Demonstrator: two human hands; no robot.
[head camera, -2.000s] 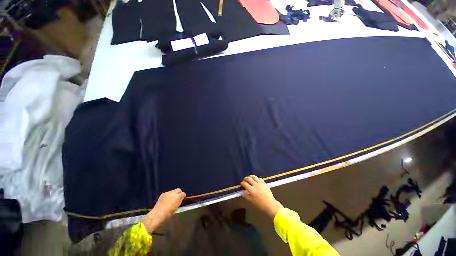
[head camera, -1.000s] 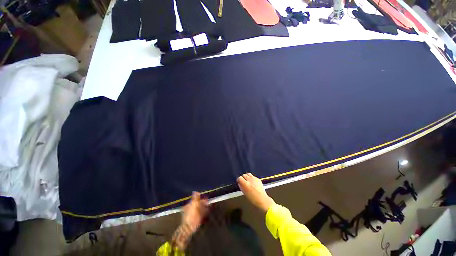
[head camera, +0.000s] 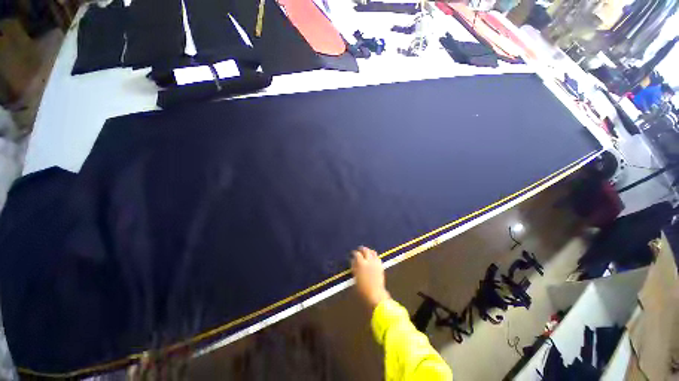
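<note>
A large navy-black fabric ply (head camera: 298, 186) lies over the near side of the table, with soft wrinkles at its middle and left. A thin yellow-orange selvedge (head camera: 461, 221) runs along its near edge, beside the pale table edge (head camera: 320, 298). My right hand (head camera: 368, 274) is at this edge, its fingers together and bent over the selvedge. The fingertips are blurred, so whether they pinch the cloth is unclear. A blurred, skin-toned patch at the bottom left, by the cloth's edge, may be my left hand (head camera: 152, 366); its fingers cannot be made out.
A tied black bundle with white labels (head camera: 212, 80) touches the cloth's far side. Black cut pieces (head camera: 141, 33) and red-orange pieces (head camera: 311, 28) lie behind. Black strips (head camera: 488, 294) lie on the floor. A white-sided box (head camera: 588, 301) stands at the lower right.
The view has swung right, showing more of the table's right end. My right hand has moved right along the cloth's edge. My left hand, clear before, is no longer clearly visible.
</note>
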